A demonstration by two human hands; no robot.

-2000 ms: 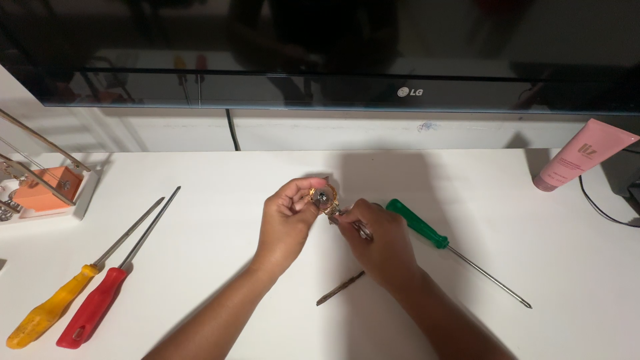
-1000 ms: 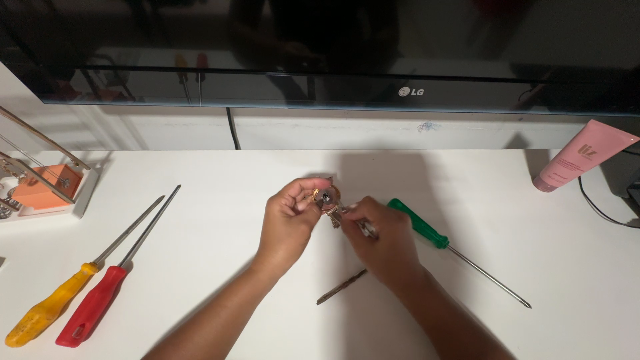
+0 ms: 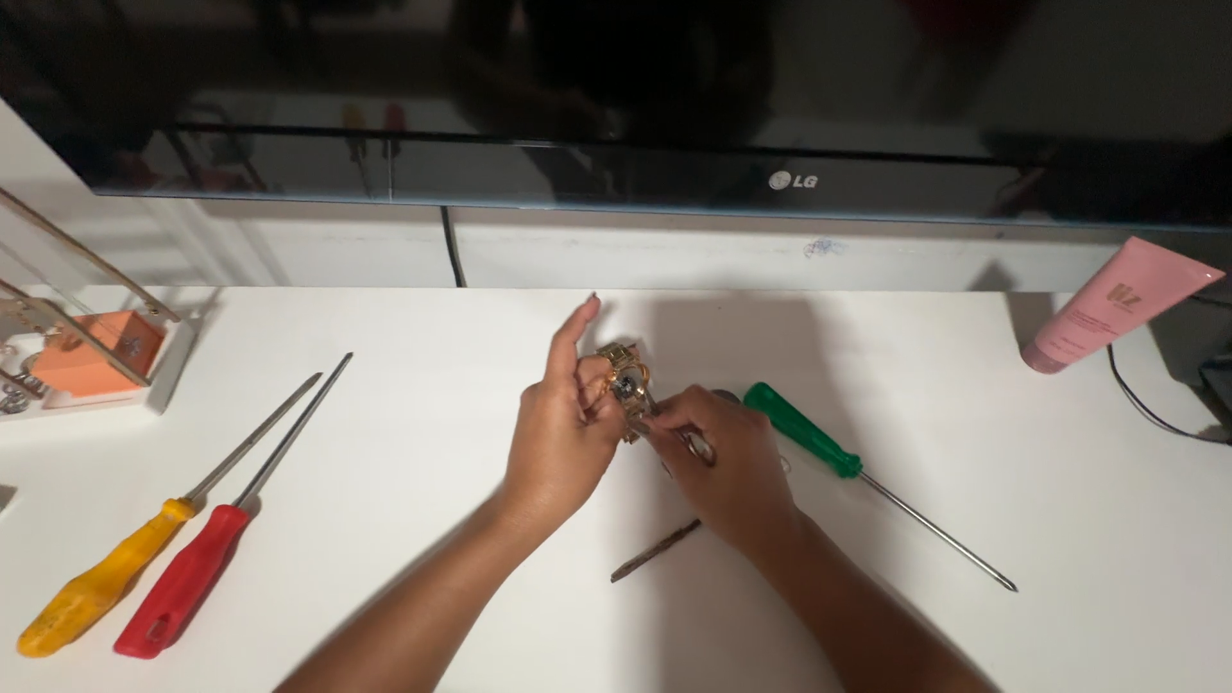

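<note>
My left hand (image 3: 568, 433) holds a gold-coloured wristwatch (image 3: 628, 385) with a metal band above the white table, its index finger raised. At the watch's lower right edge, my right hand (image 3: 722, 452) pinches a small metal piece whose kind I cannot tell; the fingers hide most of it. A green-handled screwdriver (image 3: 804, 430) lies just right of that hand. Below the hands rests a thin, dark, narrow object (image 3: 654, 551), partly covered by the right hand.
Yellow-handled (image 3: 106, 582) and red-handled (image 3: 183, 582) screwdrivers lie at the left. An orange box (image 3: 101, 354) sits in a white-based organiser (image 3: 168, 385). A pink tube (image 3: 1107, 308) stands at the right. The LG television (image 3: 616, 178) spans the back, with a black cable (image 3: 451, 245) beneath.
My left index finger has lifted away from the watch and now points up. More of the watch and its band shows. The screwdrivers have not moved.
</note>
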